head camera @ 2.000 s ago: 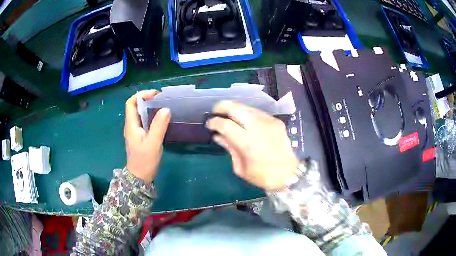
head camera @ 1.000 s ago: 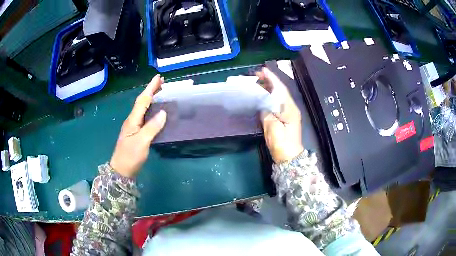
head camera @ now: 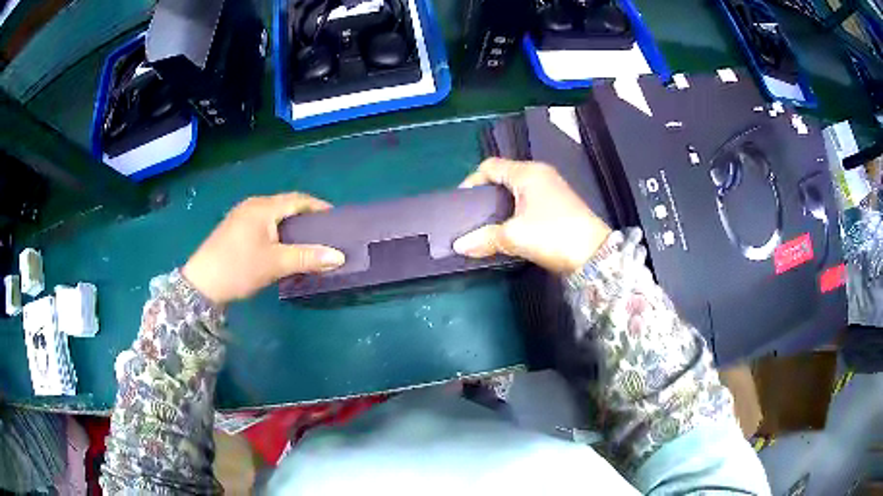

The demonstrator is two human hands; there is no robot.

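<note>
A black folded box (head camera: 399, 254) is held level over the green bench, with its long narrow side facing me. Its end is closed by a dark flap with a rectangular notch in the middle, and no pale inside shows. My left hand (head camera: 261, 250) grips its left end, thumb on the near face. My right hand (head camera: 537, 215) grips its right end, thumb on the near face and fingers over the far edge. A stack of flat box blanks (head camera: 726, 223) with a headphone picture and red patches lies to the right.
Blue trays (head camera: 441, 85) with black headsets stand on the line behind the bench. A black carton (head camera: 232, 73) stands open between two trays. Small white label stacks (head camera: 48, 344) lie at the bench's left end. A brown carton (head camera: 796, 387) is below right.
The pale inner flap has gone from sight and the box's end is now closed by the dark flap. Both hands have come lower on the box, thumbs pressing its near face.
</note>
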